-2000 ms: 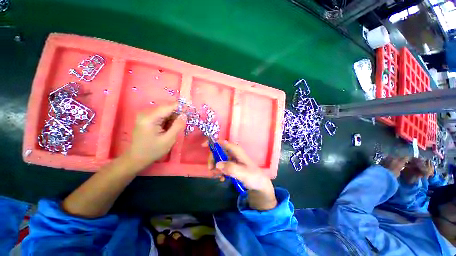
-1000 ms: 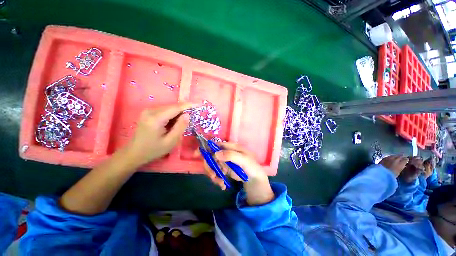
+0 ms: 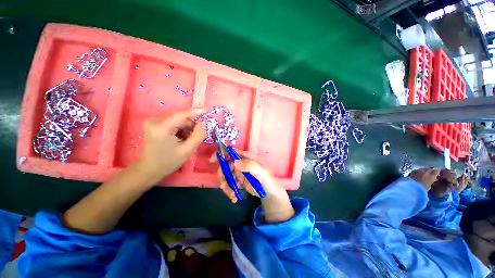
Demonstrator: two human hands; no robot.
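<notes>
My left hand (image 3: 171,140) is over the wall between the second and third compartments of the salmon-red tray (image 3: 111,108). Its fingertips pinch a thin silver runner frame (image 3: 205,114), partly hidden by the fingers and hard to tell from the heap behind. My right hand (image 3: 247,179) holds the blue side cutters (image 3: 230,168), handles spread apart, silver jaws pointing up at the frame. Small cast parts (image 3: 230,132) lie heaped in the third compartment. More frames with parts (image 3: 68,111) lie tangled in the far-left compartment.
Empty runners (image 3: 328,130) lie heaped right of the tray. A grey metal bar (image 3: 423,112) juts in from the right. Red multi-pocket trays (image 3: 449,89) stand beyond. Another person's blue sleeve (image 3: 393,206) and hands are at the lower right.
The cutters were closed two seconds ago; their handles are now spread and the jaws have moved up and left to the frame. The left hand stays nearly in place.
</notes>
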